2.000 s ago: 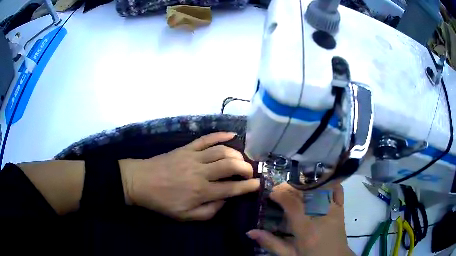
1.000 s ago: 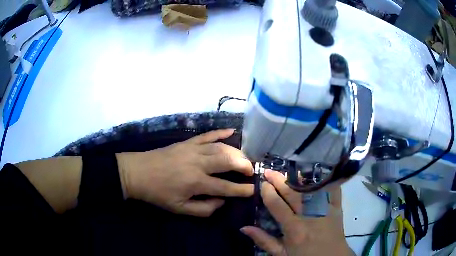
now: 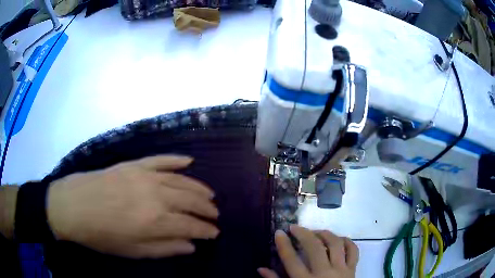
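Observation:
Dark purple lining (image 3: 233, 179) lies on the machine table, bordered by a grey-blue plaid edge (image 3: 184, 118) that curves along its far side. A plaid strip (image 3: 285, 198) runs down its right side from under the sewing machine head (image 3: 304, 117). The needle area is partly hidden by the head. My left hand (image 3: 133, 206) lies flat on the lining, fingers apart, left of the machine. My right hand (image 3: 315, 255), cut off by the bottom edge, has its fingertips at the near part of the strip. Whether it grips the cloth cannot be told.
Green-handled scissors (image 3: 401, 250), yellow-handled snips (image 3: 431, 244) and black-handled shears (image 3: 445, 217) lie right of the machine. A tan scrap (image 3: 195, 19) and folded plaid cloth (image 3: 163, 6) lie at the far table edge. A grey guard (image 3: 330, 190) hangs beside the needle area.
My left hand has moved left, away from the needle area. My right hand has moved down towards me, uncovering the plaid strip and metal plate. The machine appears shifted left and up in view.

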